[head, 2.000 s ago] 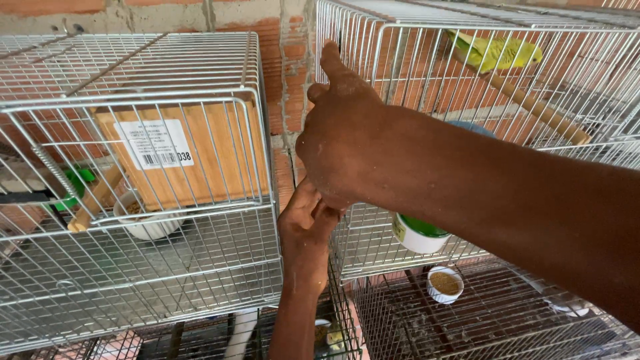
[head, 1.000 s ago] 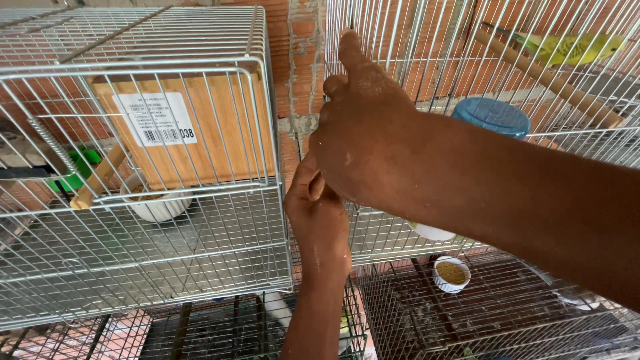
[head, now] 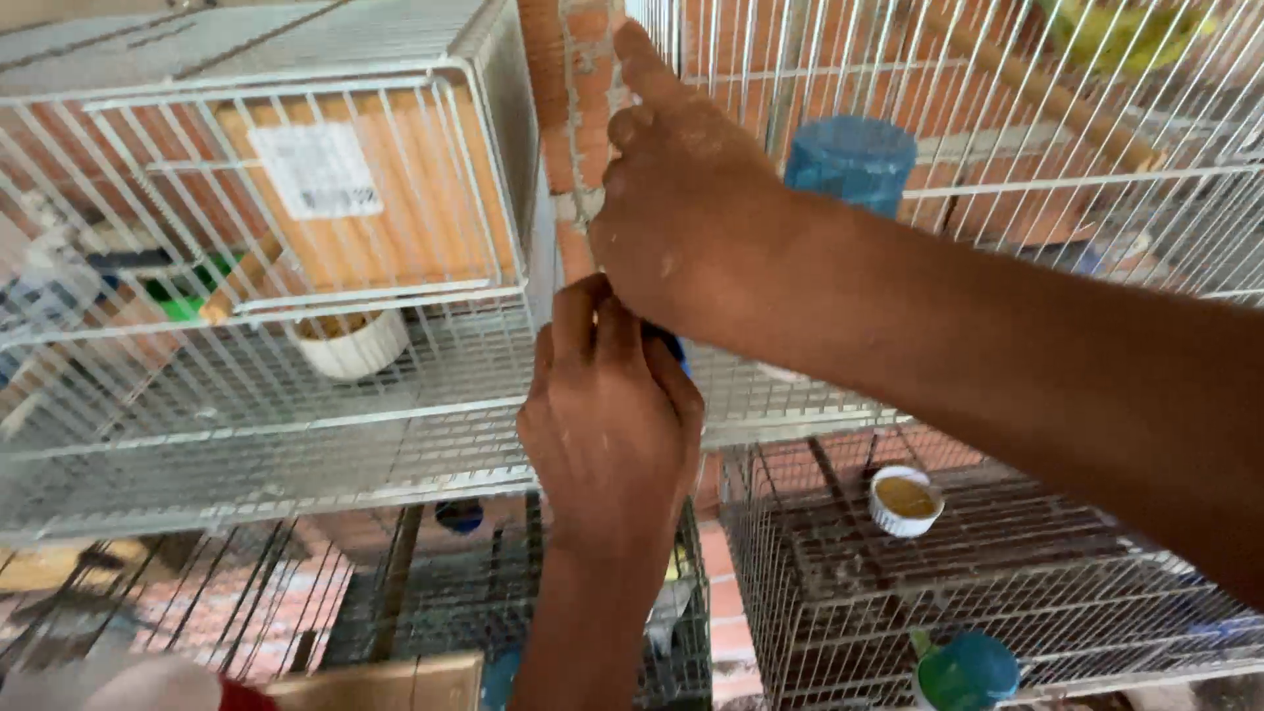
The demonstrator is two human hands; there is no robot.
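My right hand reaches in from the right across the front of the upper right wire cage, its index finger stretched up along the cage's left side. Just under it is my left hand, raised from below, fingers bent beneath my right wrist. A bit of a dark blue object shows between the two hands; whether a hand grips it is hidden. Behind my right forearm, a blue translucent plastic container is at the right cage. A yellow-green bird is near a wooden perch there, blurred.
On the left stands another wire cage with a wooden nest box bearing a label and a white bowl. A brick wall lies behind the gap. Below right, a darker cage carries a white ribbed cup of feed.
My left hand has turned, its back now toward the view, and a dark blue object shows beside it. My right hand stays by the right cage's side. The view has moved closer.
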